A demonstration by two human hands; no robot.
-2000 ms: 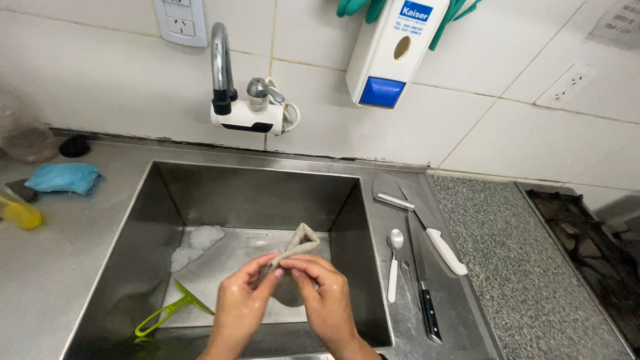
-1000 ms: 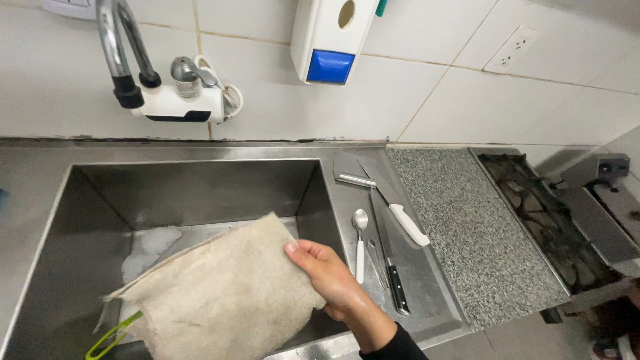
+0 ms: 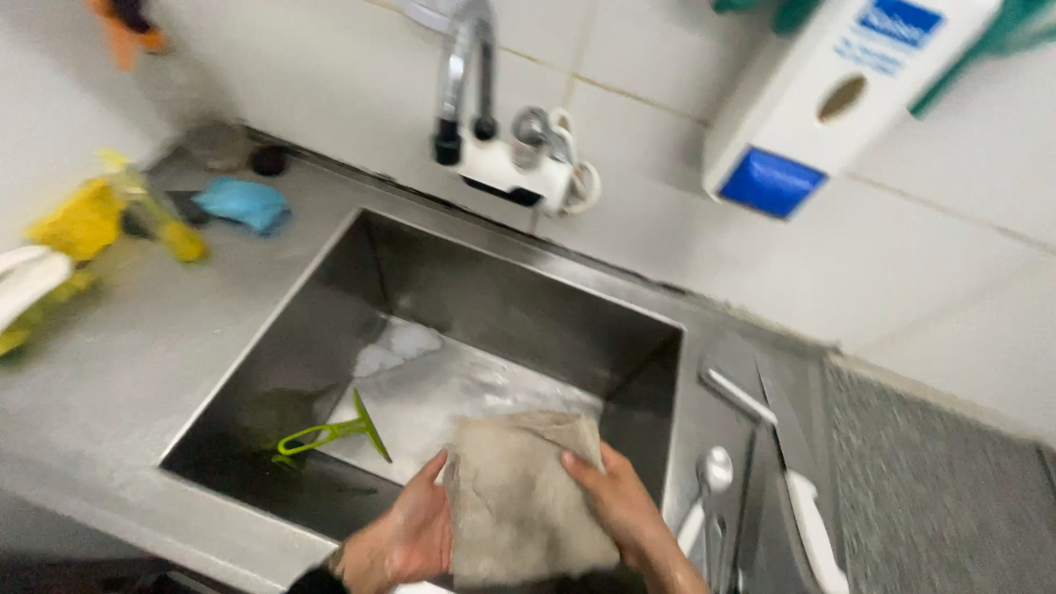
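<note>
A folded beige cloth [image 3: 528, 503] with grey stains hangs between my hands over the front of the steel sink [image 3: 528, 289]. My right hand [image 3: 623, 503] grips its right edge, thumb on top. My left hand [image 3: 412, 524] is against its left edge, thumb raised and fingers partly behind the cloth; whether it grips is unclear. Left of the cloth, a green plastic squeegee [image 3: 338, 431] lies in the sink. White foam [image 3: 400, 346] sits near the back left of the basin, on a pale, wet, flat panel [image 3: 478, 379].
Right of the sink lie a spoon [image 3: 714, 472], a white-handled knife [image 3: 813, 528] and a metal-handled utensil [image 3: 738, 396]. A faucet [image 3: 462, 91] and soap dispenser [image 3: 825, 107] are at the wall. Left are a blue cloth [image 3: 243, 204], a yellow sponge or cloth [image 3: 78, 221] and a yellow-tipped object [image 3: 177, 231].
The cloth, spread wide and held by my right hand a second ago, is now a smaller folded piece. My left hand has come into view beside it. The view has swung left.
</note>
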